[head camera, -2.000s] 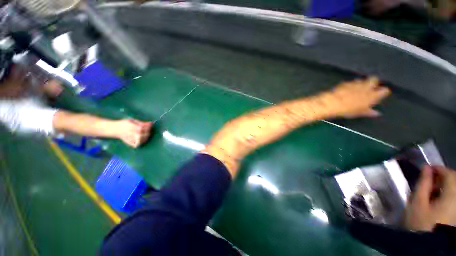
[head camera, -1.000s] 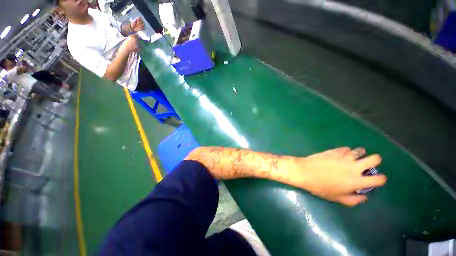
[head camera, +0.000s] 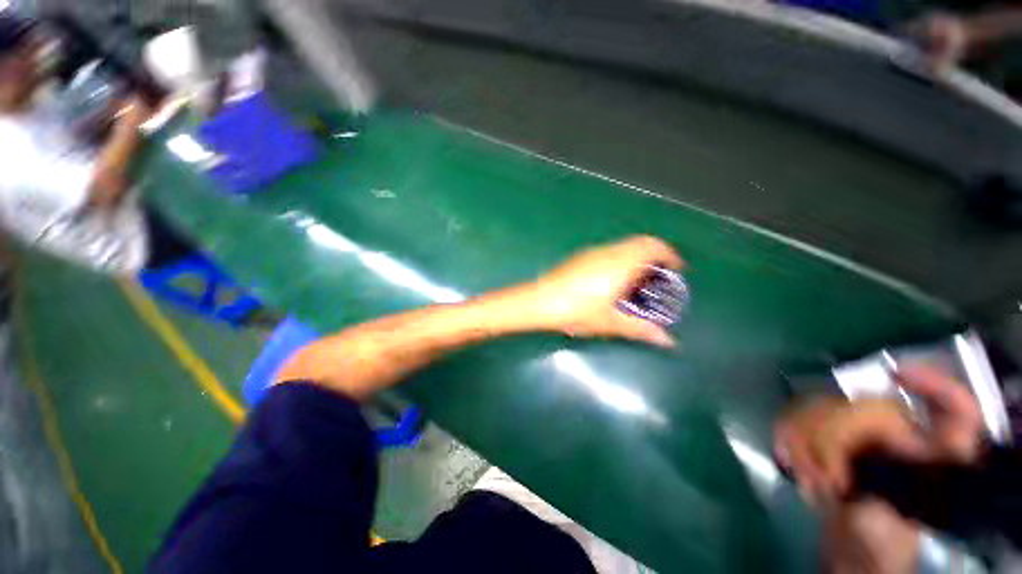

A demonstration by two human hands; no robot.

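My left hand (head camera: 600,294) reaches in from the lower left over the glossy green bench. Its fingers are curled around a small round dark object with shiny streaks, likely a black housing (head camera: 658,297); blur hides its details. At the lower right, a blurred hand that I take as my right hand (head camera: 835,443) is beside a silvery-white and black box, likely the screw feeder (head camera: 981,381). More blurred fingers show against the box, and a dark shape lies across them. I cannot tell what the right hand holds.
The dark curved conveyor (head camera: 628,123) runs behind the green bench (head camera: 482,191). A blue box (head camera: 256,140) stands at the bench's far left. A person in white (head camera: 67,185) sits there. A blue stool (head camera: 278,353) is beside the bench. Another person's hand (head camera: 947,39) shows at upper right.
A second ago my left hand was over the bench with a dark round object; it now appears further left in the picture. The view has turned right, bringing the feeder and right-side hand back in.
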